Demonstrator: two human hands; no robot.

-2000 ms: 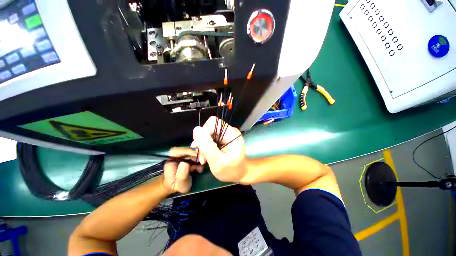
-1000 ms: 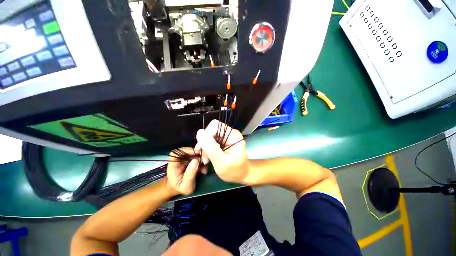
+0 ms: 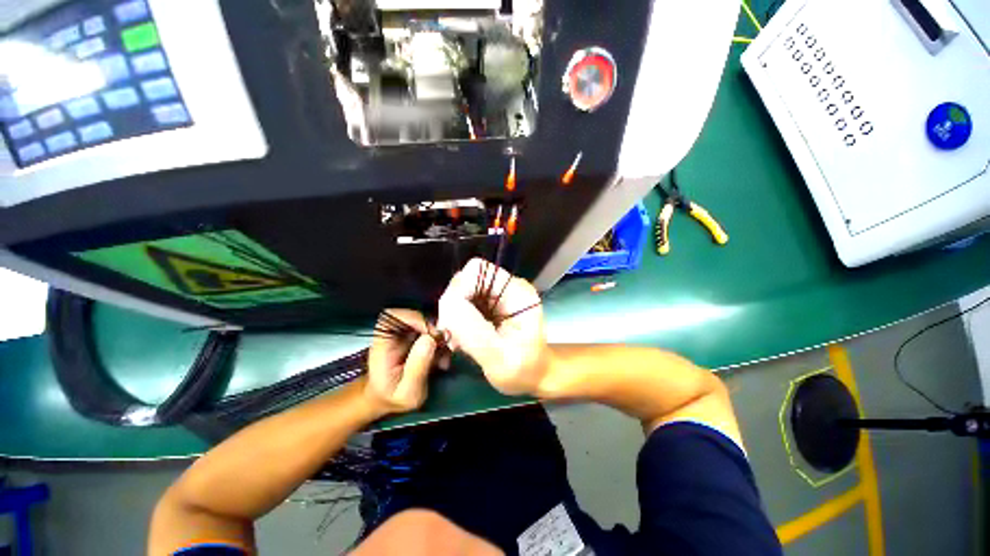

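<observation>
My right hand (image 3: 495,326) is closed on several thin black wires just below the wire feed opening (image 3: 443,220). Orange ferrules (image 3: 510,220) on their ends stand up in front of the machine's black front. My left hand (image 3: 400,364) touches my right hand and pinches a fan of black wires without visible orange tips. The crimping machine (image 3: 326,206) fills the upper left; the mechanism in its window (image 3: 445,76) is blurred. Whether a wire is in the slot is hard to tell.
A black cable coil (image 3: 81,369) lies left on the green bench (image 3: 695,304). Yellow-handled cutters (image 3: 689,217) and a blue bin (image 3: 624,241) are right of the machine. A second white machine (image 3: 868,141) stands far right. A black round base (image 3: 825,424) is on the floor.
An orange tip now shows in the feed opening, where a wire ran up from my right hand before. The mechanism has moved and blurred. The machine sits slightly further right in view.
</observation>
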